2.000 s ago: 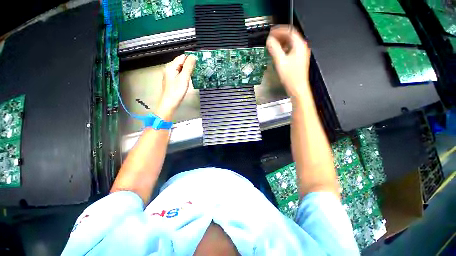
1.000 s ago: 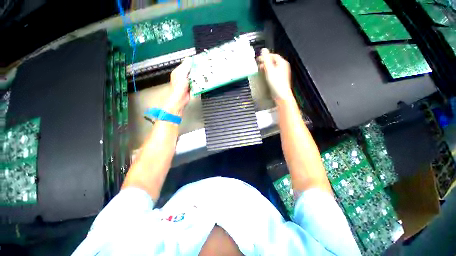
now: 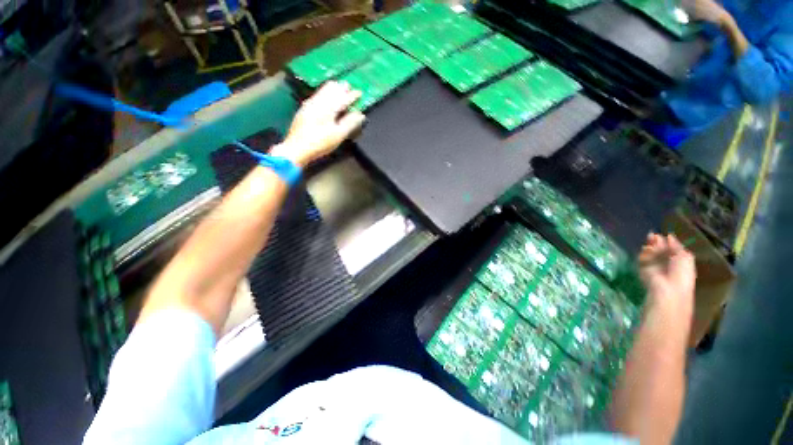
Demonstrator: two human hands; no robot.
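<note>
My left hand (image 3: 329, 120), with a blue wrist strap, is at the near left corner of a plain green circuit board (image 3: 383, 76) on the right board stack. Its fingertips meet the board's edge; whether they grip it is unclear. More green boards (image 3: 526, 94) lie on the same black divider sheet (image 3: 448, 165). My right hand (image 3: 668, 265) is low on the right, blurred, fingers curled, over the edge of a brown cardboard box (image 3: 711, 282). I cannot tell whether it holds anything.
Component-side-up boards (image 3: 522, 317) lie in rows at lower right. A ribbed black pad (image 3: 300, 261) crosses the silver rails. Small boards (image 3: 152, 182) lie on the green surface. The left stack (image 3: 39, 304) is at the left edge. Another person's hand and blue sleeve (image 3: 769, 61) are at upper right.
The view has turned right. The board is no longer held between both hands over the ribbed pad. My left hand has moved to the right stack, my right hand down beside the box.
</note>
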